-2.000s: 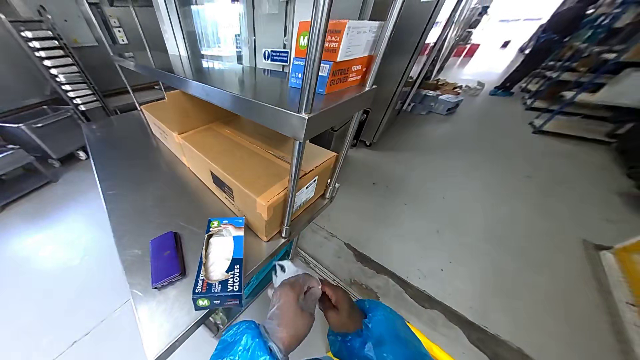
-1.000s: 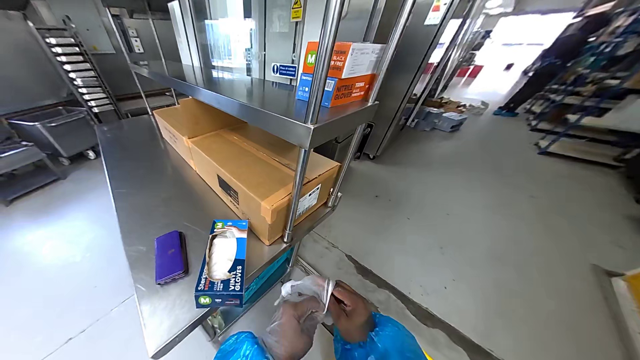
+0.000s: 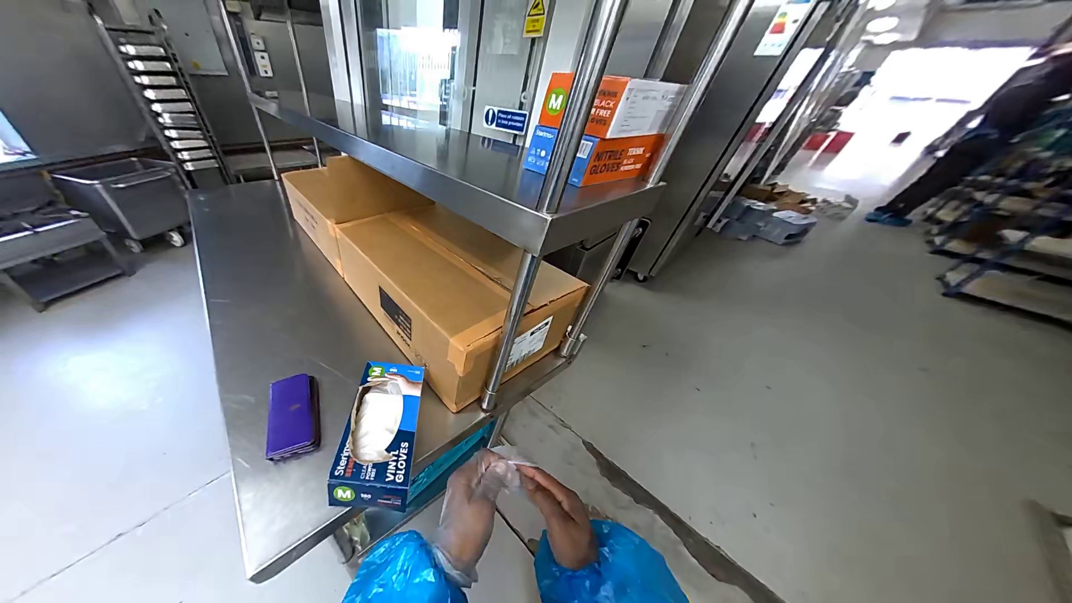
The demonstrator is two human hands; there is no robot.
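Note:
My left hand point(image 3: 471, 511) wears a clear vinyl glove, with a blue plastic sleeve cover at the wrist. Bare and also in a blue sleeve cover, my right hand point(image 3: 559, 512) pinches a second clear vinyl glove point(image 3: 506, 466) at its fingertips. The left fingers meet that loose glove too. Both hands are just beyond the corner of a steel table point(image 3: 276, 335). On the table lie an open box of vinyl gloves point(image 3: 406, 419), with white gloves showing in its opening, and a purple wallet-like case point(image 3: 291, 417) to its left.
Large cardboard boxes point(image 3: 435, 293) fill the space under a steel upper shelf point(image 3: 469, 180). Nitrile glove boxes point(image 3: 620, 159) are stacked on that shelf. A wheeled grey bin point(image 3: 126, 197) and a tray rack point(image 3: 172, 100) stand at the back left. A person point(image 3: 946, 159) is near shelving at the right.
The loose glove hung more spread between my hands a second ago; now it is bunched at the fingertips. My hands have stayed beside the table corner.

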